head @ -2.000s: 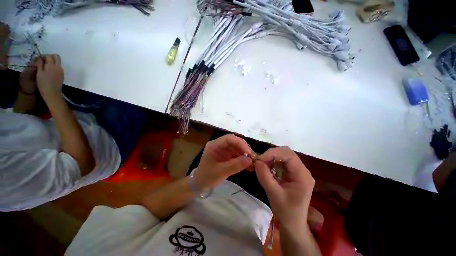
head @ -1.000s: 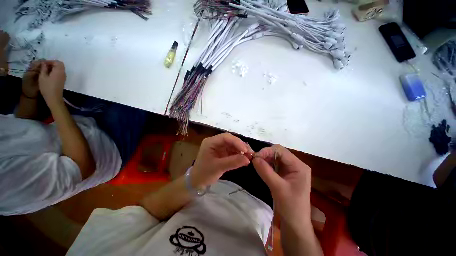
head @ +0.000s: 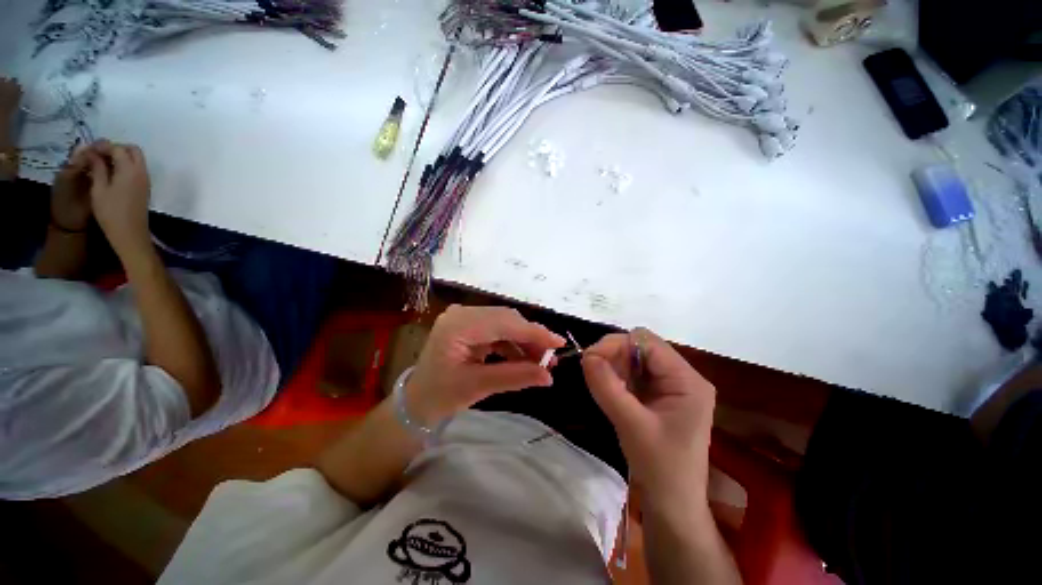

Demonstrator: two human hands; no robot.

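My left hand (head: 486, 357) pinches a tiny white connector housing (head: 548, 358) between thumb and fingertips, above my lap just off the table edge. My right hand (head: 657, 383) is close beside it on the right, with thumb and forefinger closed on thin lead wires (head: 570, 351). The wires span the small gap to the housing; whether a wire end sits inside it is too small to tell. A thin cable length (head: 622, 537) hangs below my right hand.
A harness bundle (head: 491, 109) lies on the white table (head: 708, 263), its coloured leads over the front edge. Beyond are white bits (head: 547, 158), a yellow-green bottle (head: 389, 131), a phone (head: 906, 94) and a blue block (head: 943, 195). A person (head: 114, 343) sits at left.
My left hand has shifted slightly left, away from my right fingertips. The white housing now shows between its fingertips, with thin wires visible in the gap.
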